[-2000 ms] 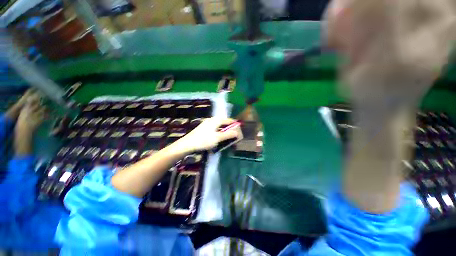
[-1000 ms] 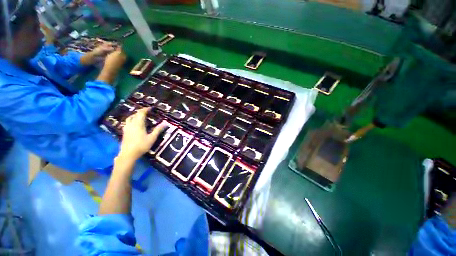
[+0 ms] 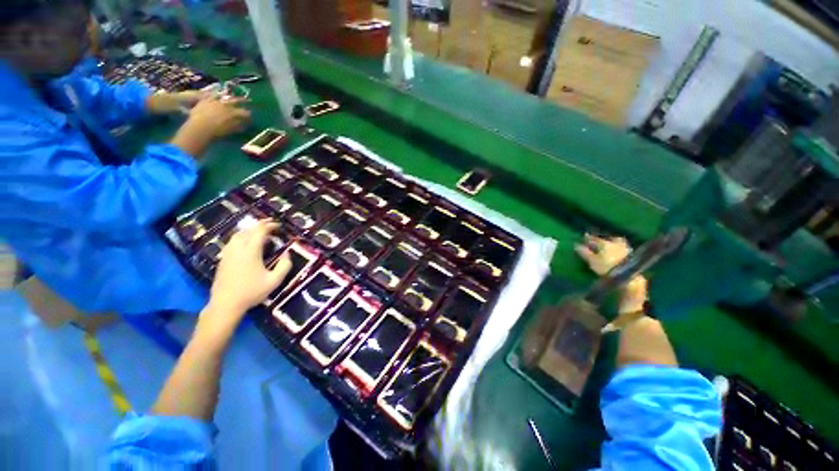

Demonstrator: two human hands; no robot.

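Note:
My left hand [image 3: 243,267] is over the front left part of the left tray [image 3: 391,453], thumb and fingers spread around a phone unit; whether it grips the unit is unclear. Phone units with gold and red edges, such as this one [image 3: 414,384], lie in the tray's pockets. My right hand [image 3: 609,258] reaches past the press to the back of the bench. Its fingers are at a small dark thing, and its hold is unclear. The press fixture [image 3: 563,351] sits on a clear plate between my right arm and the tray, under the blurred press lever [image 3: 644,262].
Tweezers [image 3: 541,443] lie before the fixture. Loose units lie behind the left tray [image 3: 473,180] and near the other worker [image 3: 265,142]. That worker's blue sleeve [image 3: 129,184] is close on the left. The right tray [image 3: 773,440] is at lower right. A white sheet [image 3: 515,294] edges the left tray.
My right arm, only a sleeve at the lower right one second ago, now reaches forward beside the press. My left hand, earlier near the fixture with a red-edged unit, stays over the left tray's front row.

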